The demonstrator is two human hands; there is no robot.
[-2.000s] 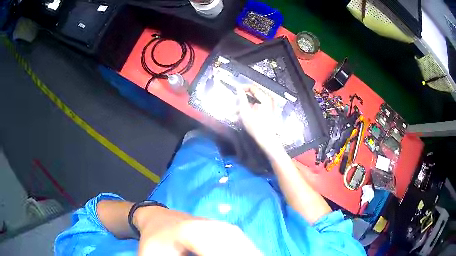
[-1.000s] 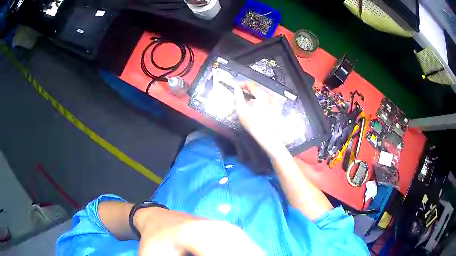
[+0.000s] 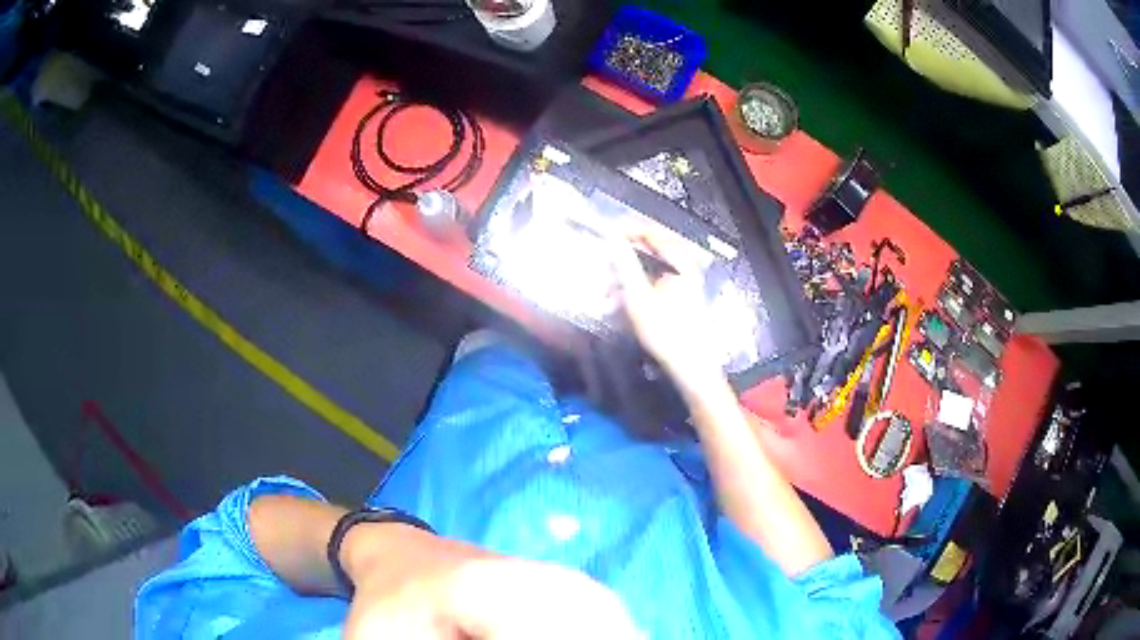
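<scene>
A flat panel, glaring white under the light, lies over a black foam-lined tray. My right hand is above the panel's middle, its fingers closed around a thin dark stick-like tool. The tool's tip points to the upper left and is lost in the glare. My left hand, below a black wristband, is large, overexposed and close to the camera at the bottom edge. Its fingers are not clear.
A small translucent bottle and coiled black cable are left of the panel. A blue bin and round dish stand behind. Dark parts, yellow-orange handles, a pale ring and circuit boards lie at right.
My right hand and the tool have shifted slightly to the right and down over the panel. My left hand has barely moved.
</scene>
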